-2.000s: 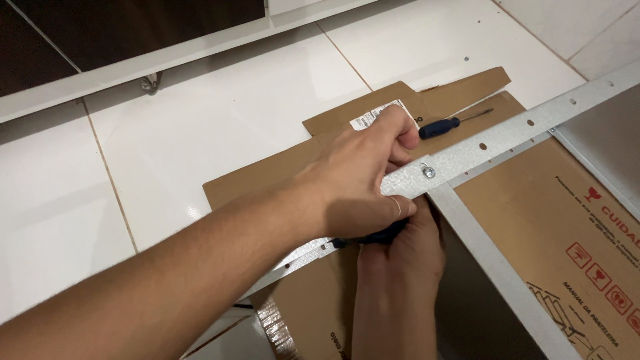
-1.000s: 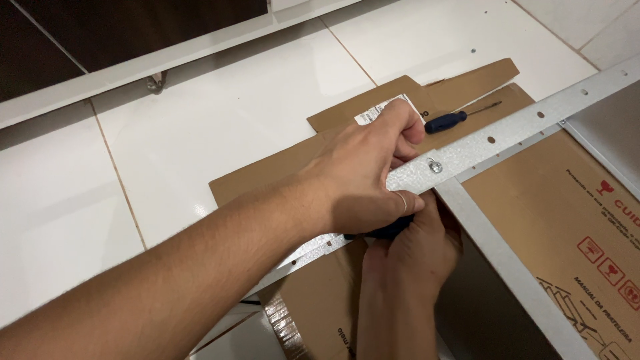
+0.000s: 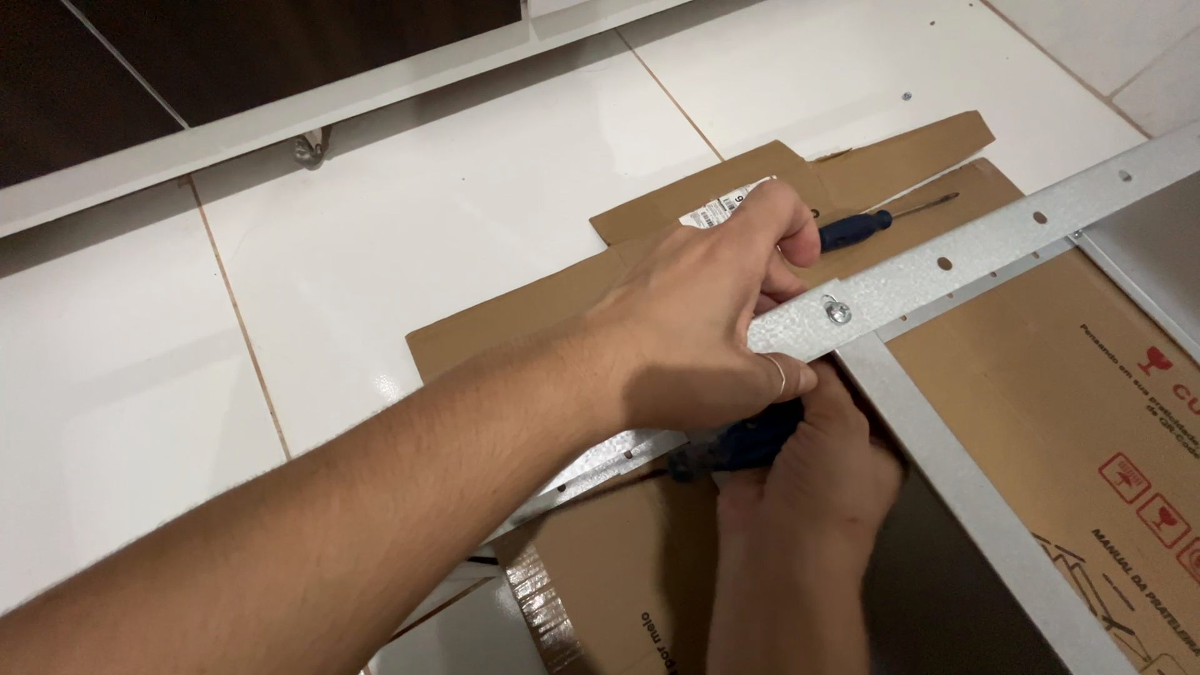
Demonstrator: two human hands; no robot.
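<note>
My left hand [image 3: 703,309] grips a galvanized metal angle post [image 3: 994,246] from above, its thumb on the near edge and its fingers over the far side. Just right of it, a screw [image 3: 837,310] sits in a slot of the post. Below the post, my right hand [image 3: 825,469] is closed on a dark blue tool handle [image 3: 750,439]; the tool's working end is hidden. A metal shelf edge [image 3: 975,487] meets the post beside my right hand. A screwdriver with a blue handle [image 3: 855,231] lies on the cardboard beyond the post.
Flattened cardboard [image 3: 506,323] lies on the white tile floor [image 3: 375,281]. A printed cardboard sheet [image 3: 1031,375] is at the right, within the metal frame. A dark cabinet [image 3: 309,47] stands at the upper left, with a metal foot [image 3: 310,148] below. A small screw [image 3: 907,96] lies on the floor.
</note>
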